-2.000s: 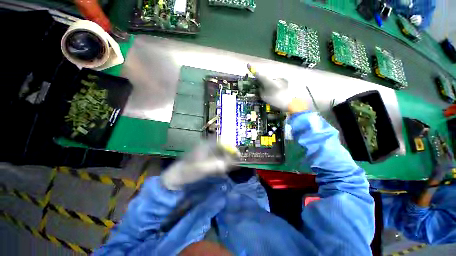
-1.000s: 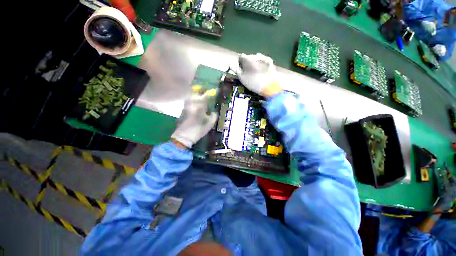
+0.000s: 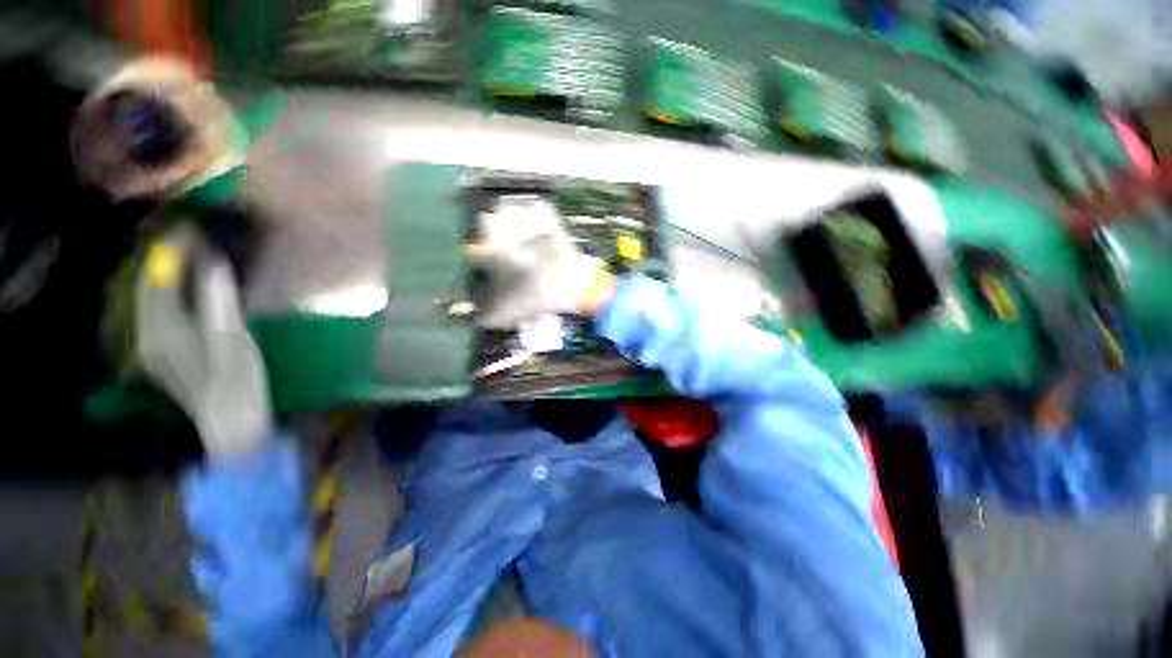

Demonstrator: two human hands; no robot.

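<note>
The view is blurred. A circuit board lies in a black carrier frame on the grey-green work pad. My right hand, in a whitish glove, is over the left and middle part of the board and hides much of it. Whether it grips something cannot be told. My left hand, in a whitish glove with a yellow fingertip, is at the left parts tray, in front of its small green pieces. Its fingers are too blurred to tell what they hold.
A tape roll stands at the upper left. A black parts bin with green pieces is on the right. Several green boards line the far side. Another framed board is at the back left. A person's blue sleeve is at the right.
My left hand has moved from the frame's left edge out left to the parts tray. My right hand has come from the frame's far edge down over the board. The camera view has turned.
</note>
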